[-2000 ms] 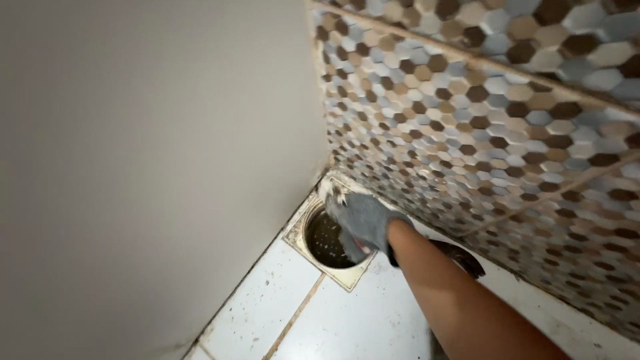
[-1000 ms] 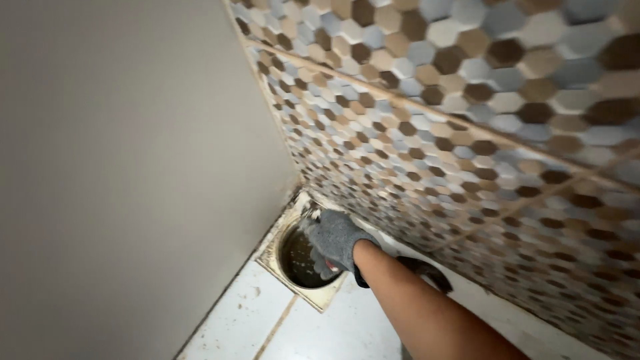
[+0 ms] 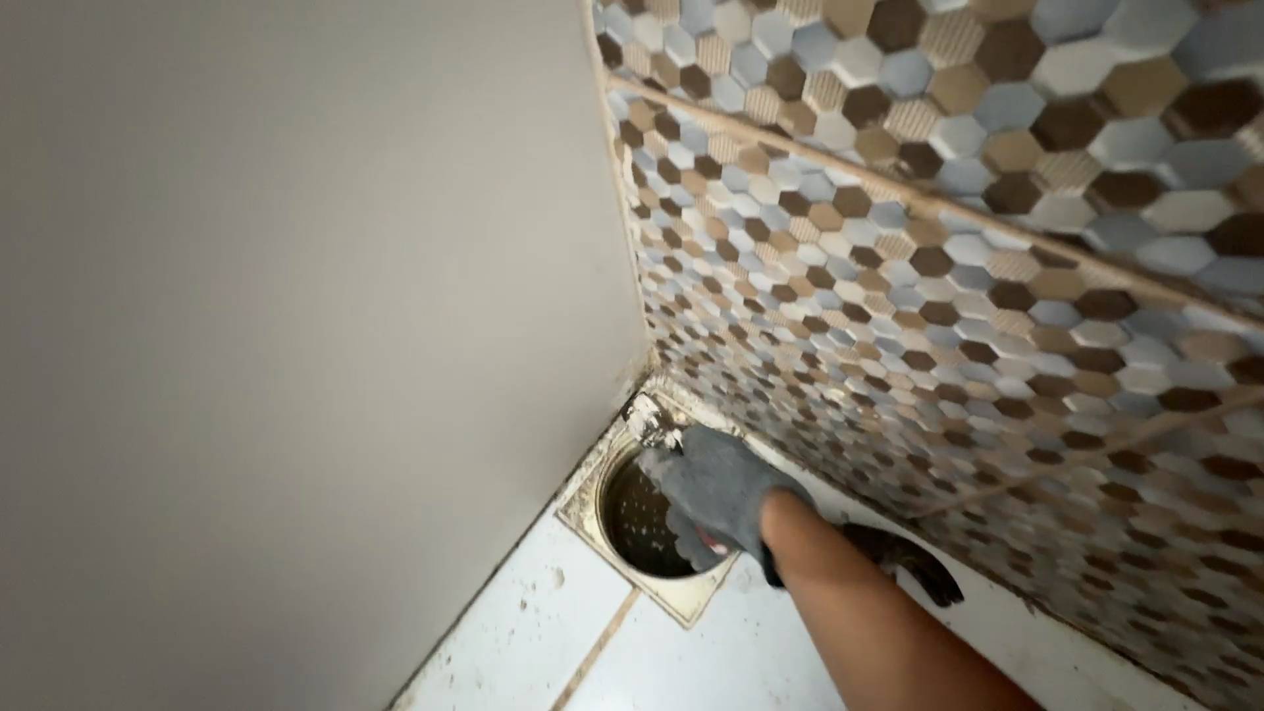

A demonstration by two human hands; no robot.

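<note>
My right hand [image 3: 716,494], in a grey work glove, comes in from the lower right and reaches over the right side of a square floor drain [image 3: 681,599]. Its fingers are bent down at the rim of the round opening. Dark water [image 3: 642,513] with pale specks shows inside. By the fingertips, on the drain's back corner, lies a ragged whitish clump [image 3: 650,423]; I cannot tell whether the fingers grip it. A small red patch [image 3: 711,541] shows under the palm, its nature unclear. My left hand is not in view.
A plain grey wall [image 3: 326,296] rises on the left and a wall of hexagon-pattern tiles [image 3: 849,296] on the right, meeting behind the drain. Beyond my forearm a dark curved object [image 3: 918,568] lies on the white floor tiles [image 3: 513,612], which bear dirt specks.
The gloved hand stays at the drain's right and back edge, with only small shifts. The view has swung about somewhat between the frames.
</note>
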